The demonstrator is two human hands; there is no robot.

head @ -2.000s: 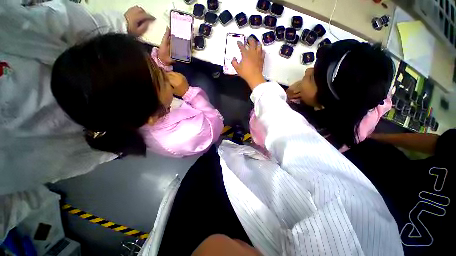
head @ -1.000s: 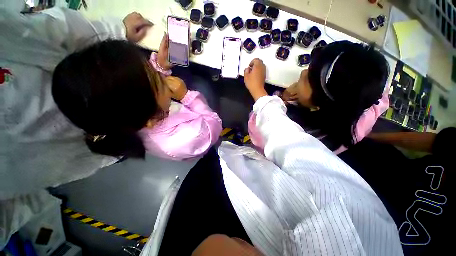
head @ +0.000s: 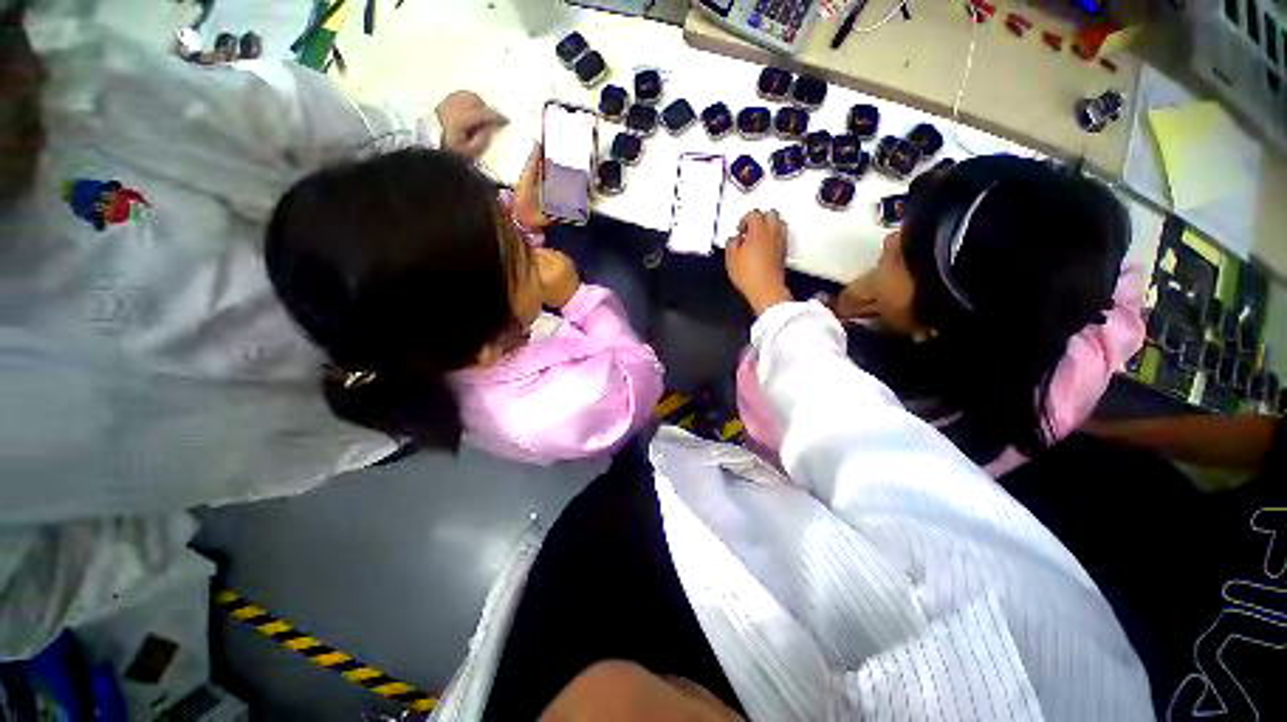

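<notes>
My right hand (head: 758, 254), bare and in a white striped sleeve, is at the front edge of the white bench (head: 424, 64). Its fingers are loosely curled and I see nothing in them. Just left of it, not touched, a smartphone (head: 696, 205) with a bright white screen lies on the bench. Several small black rounded square devices (head: 776, 82) are scattered behind it. A seated worker in pink holds another smartphone (head: 569, 162) upright, further left. My left hand is not in view; a blurred patch of skin at the bottom edge cannot be identified.
Two seated people in pink sleeves (head: 565, 388) are on either side of my arm. A person in white stands at left, a hand (head: 466, 124) over the bench. A calculator (head: 769, 17) is at the back. Yellow paper (head: 1200, 155) and green-black trays (head: 1186, 303) are at right.
My right hand was touching the phone's screen, then drew back to its right and curled. The view has shifted, showing more of the bench's back.
</notes>
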